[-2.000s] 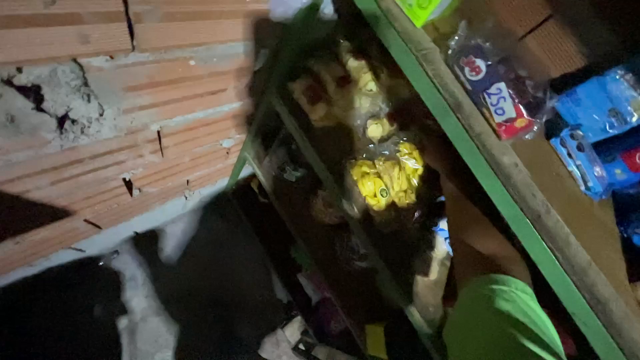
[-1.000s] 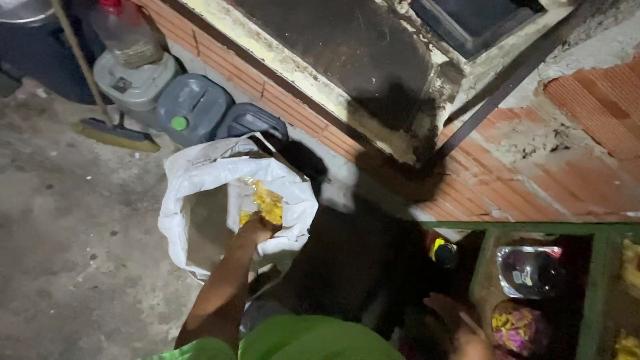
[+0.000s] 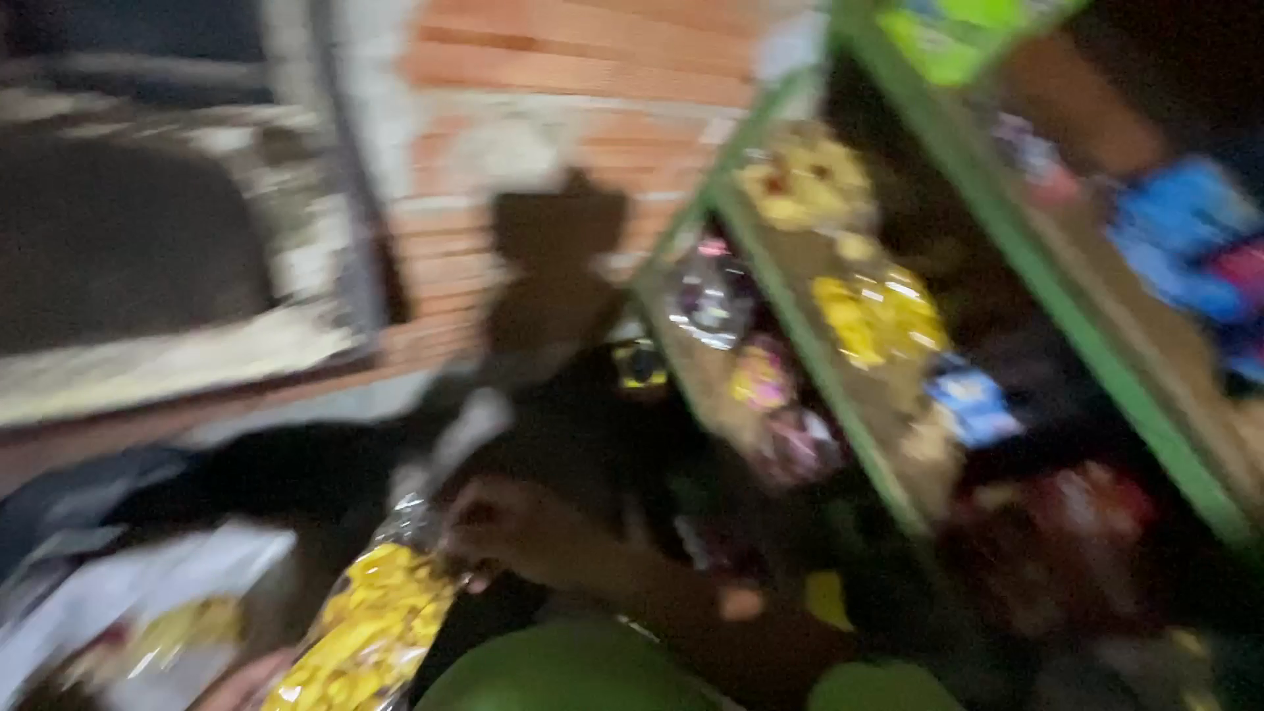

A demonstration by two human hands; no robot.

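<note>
A clear plastic bag of yellow pieces (image 3: 370, 632) slants across the lower left of the blurred head view. Near its gathered top, my right hand (image 3: 528, 533) grips the plastic. Low at the bag's left side is my left hand (image 3: 247, 681), holding it from beneath, mostly cut off by the frame's bottom edge. Left of the bag stands a white sack (image 3: 212, 563) with a yellowish packet (image 3: 193, 627) showing in its mouth.
Green-edged shelves (image 3: 1066, 296) rise at the right. They hold yellow packets (image 3: 879, 316), blue packets (image 3: 1185, 232) and a dark clear-wrapped packet (image 3: 713, 296). A brick wall (image 3: 583, 49) and a light-framed opening (image 3: 128, 237) lie beyond.
The view has swung from the sack toward the shelves. The hand that was inside the sack is out of it, and a bag of yellow pieces is now held between both hands.
</note>
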